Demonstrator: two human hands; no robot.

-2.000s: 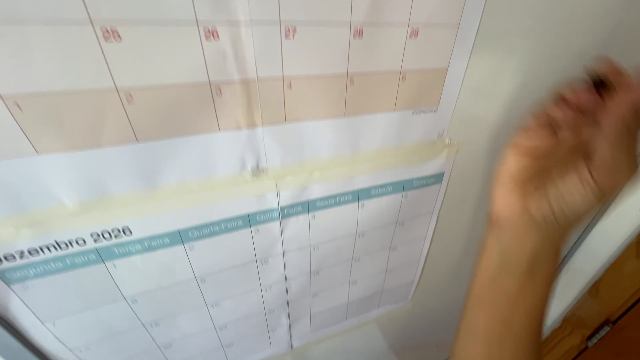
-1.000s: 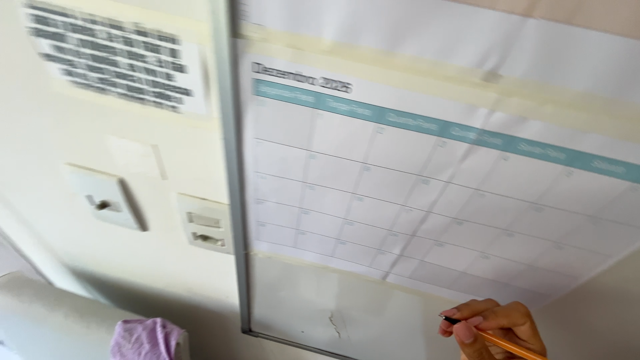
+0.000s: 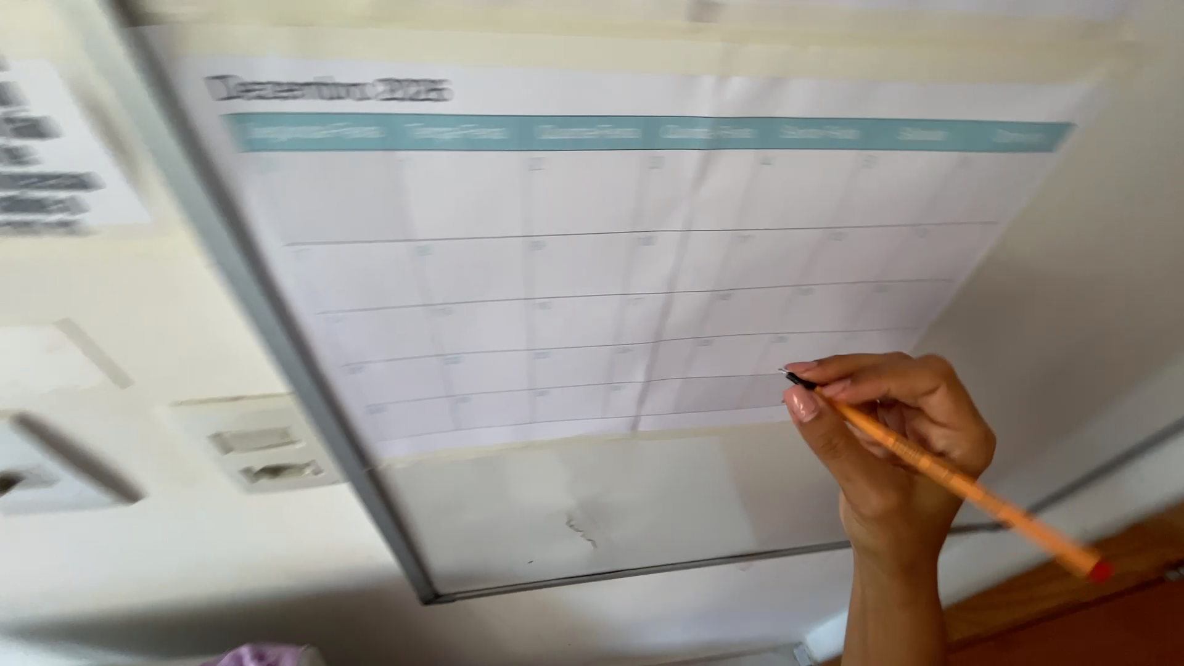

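Observation:
My right hand [image 3: 893, 444] grips an orange pen [image 3: 962, 481] with a dark tip and a red end, between thumb and fingers. Its tip is at the lower right part of a paper calendar sheet [image 3: 592, 268] with a teal header row; whether it touches the paper I cannot tell. The sheet is taped to a whiteboard [image 3: 647, 490] with a grey metal frame, and a lengthwise crease runs down it. Yellowish tape [image 3: 462, 46] crosses above the sheet. My left hand is out of view.
Left of the frame, the wall carries a printed paper [image 3: 55, 157], a wall socket plate [image 3: 268, 449] and a light switch [image 3: 46, 472]. Purple cloth [image 3: 268, 655] shows at the bottom edge. Brown wood [image 3: 1073, 601] lies at the lower right.
Two seconds ago my right hand was raised, blurred, right of the calendar. Since then it has come to the sheet's lower right, and the orange pen shows plainly. The view has shifted considerably.

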